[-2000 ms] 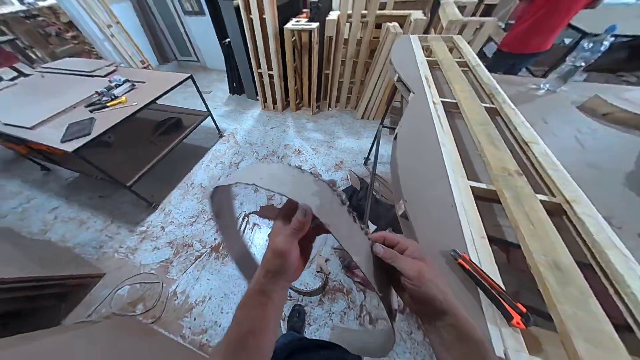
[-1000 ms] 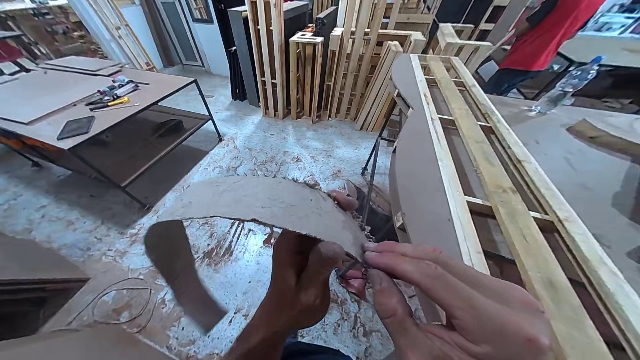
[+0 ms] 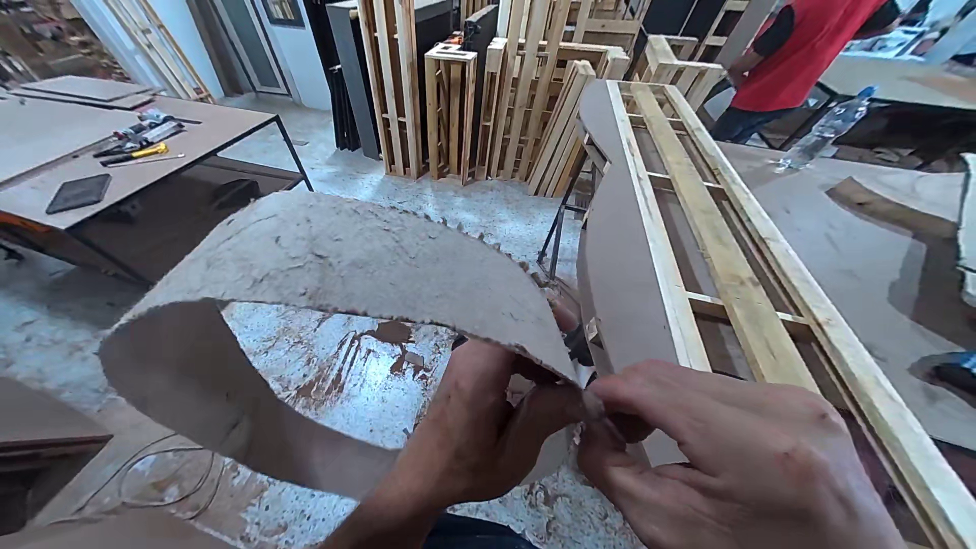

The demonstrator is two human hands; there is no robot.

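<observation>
A curved strip of brown fibreboard (image 3: 366,255) with a rough, ragged edge loops across the middle of the head view. My left hand (image 3: 488,419) grips its near edge from inside the loop, thumb and fingers pinching it. At the same edge, just to the right, my right hand (image 3: 709,450) pinches the strip between thumb and fingertips, which touch or nearly touch the left ones. The strip's smooth inner face shows at lower left, and its far end is hidden behind the hands.
A timber frame (image 3: 732,267) lies on a curved board at right. Beyond it are a plastic bottle (image 3: 831,130) and a person in a red top (image 3: 808,53). A table (image 3: 229,133) with tools stands at left; wooden frames (image 3: 450,114) lean behind. Cable (image 3: 168,473) and debris lie on the floor.
The strip has been turned and raised, so its rough outer face now shows broadly. Both hands have come together at its near edge. The orange-and-black knife seen on the timber frame earlier is out of sight.
</observation>
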